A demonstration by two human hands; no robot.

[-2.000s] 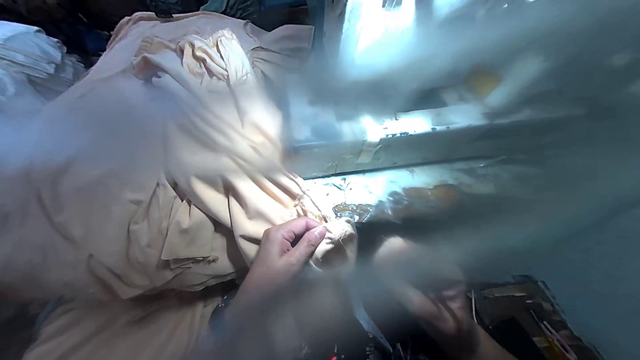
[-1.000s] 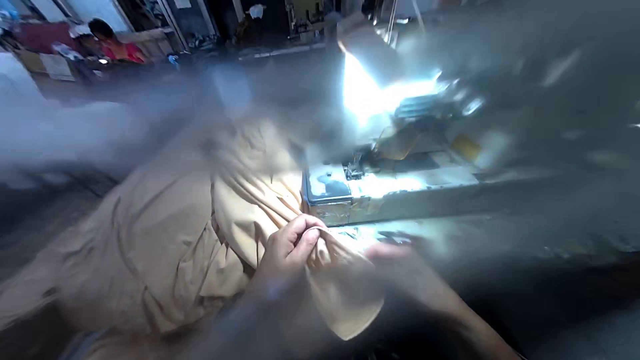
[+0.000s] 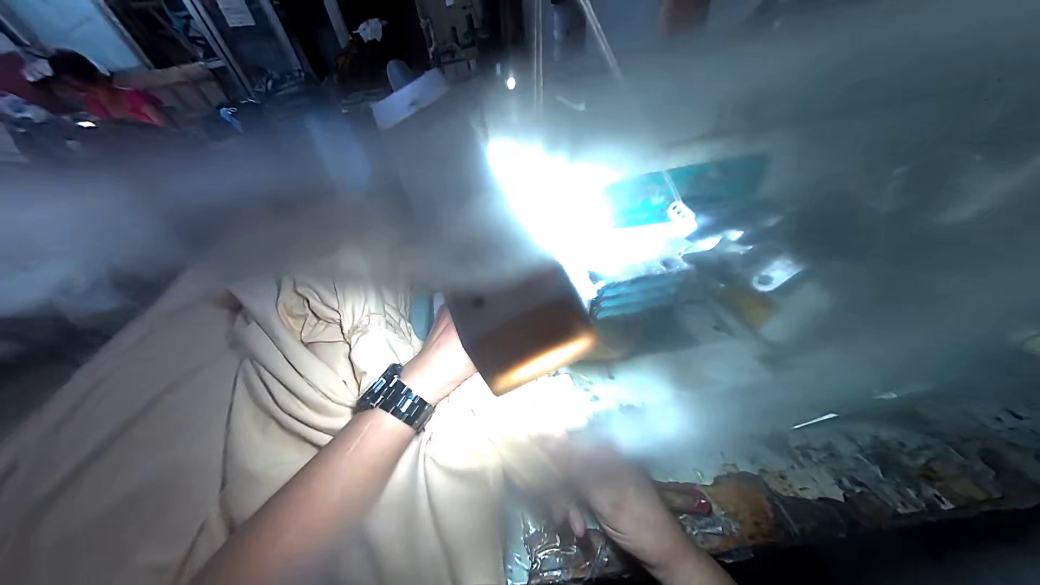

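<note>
Beige fabric (image 3: 284,455) lies in gathered folds across the left and lower middle of the view. My left hand (image 3: 443,349), with a dark link watch (image 3: 396,398) on its wrist, reaches over the cloth at the edge of a sewing machine (image 3: 682,284). A dark, brown-edged part of the machine head (image 3: 524,325) hides its fingers. My right hand (image 3: 597,479) is low at the cloth's right edge, blurred by smears over the view, so its grip is unclear. A bright lamp glare (image 3: 561,203) covers the needle area.
A worn work table edge (image 3: 845,479) with peeling film runs along the lower right. A red-tipped tool (image 3: 691,500) lies near my right hand. At the far upper left sits a person in red (image 3: 122,101). Thin threads (image 3: 538,57) hang at the top.
My left hand has moved from the fabric's near end to beside the machine head, where its fingers are hidden. The cloth has shifted with it. The view has turned and come closer to the machine.
</note>
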